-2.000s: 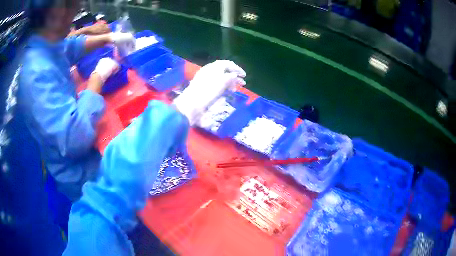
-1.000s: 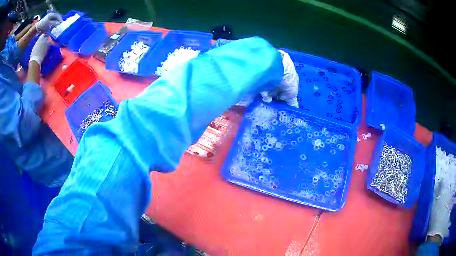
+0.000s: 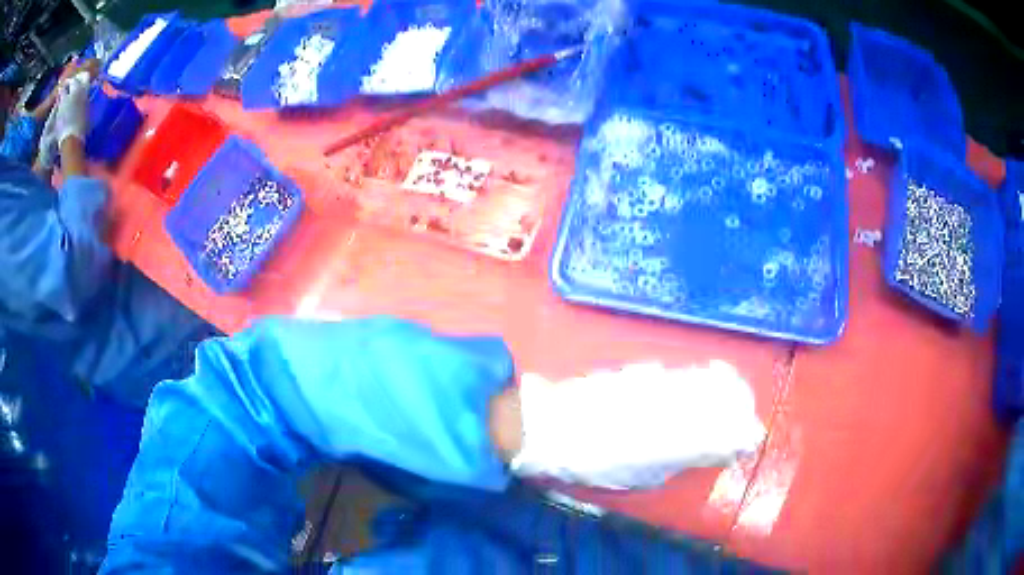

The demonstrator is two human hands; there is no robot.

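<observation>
My left hand, in a white glove, is over the orange-red table near its front edge, below the large shallow blue tray. It is blurred and overexposed, so its fingers and anything in them cannot be made out. Pale rings lie scattered in that tray. The rear blue tray behind it has small dark rings. My right hand is not in view; a blue sleeve shows at the lower right edge.
A long red-handled stick lies toward a plastic-lined bin. A clear flat tray holds brown bits. A bin of small metal parts stands right. A blue bin, a red bin and a coworker's sleeve are left.
My left hand has moved from the bins, over the rear tray, down to the table's front edge. The view has shifted right. The white glove at the lower right edge is gone.
</observation>
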